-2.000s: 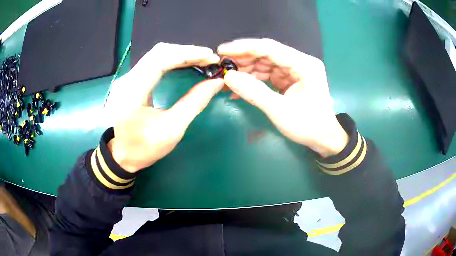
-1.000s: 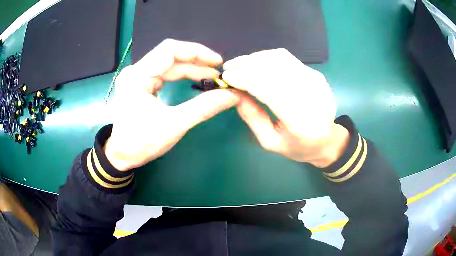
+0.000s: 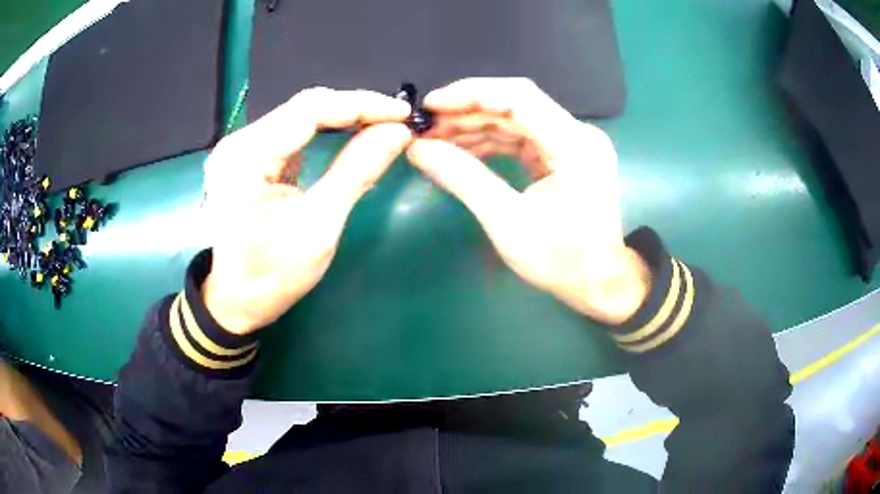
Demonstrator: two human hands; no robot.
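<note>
A small glossy black part with a pale glint is between the fingertips of both hands, over the near edge of the black centre pad. My left hand pinches it between thumb and forefinger from the left. My right hand is at its right side, thumb below and fingers curled behind. Whether the right fingertips grip it or only touch it is hard to tell. No yellow shows on the part.
A heap of black pieces with yellow spots lies at the left, beside the left black pad. A thin green line runs between the pads. A black panel stands at the far right. A person's arm shows at lower left.
The part is turned more upright and sits slightly higher; the yellow seen on it before is hidden. My right fingers have opened from their closed pose, and its thumb has moved left.
</note>
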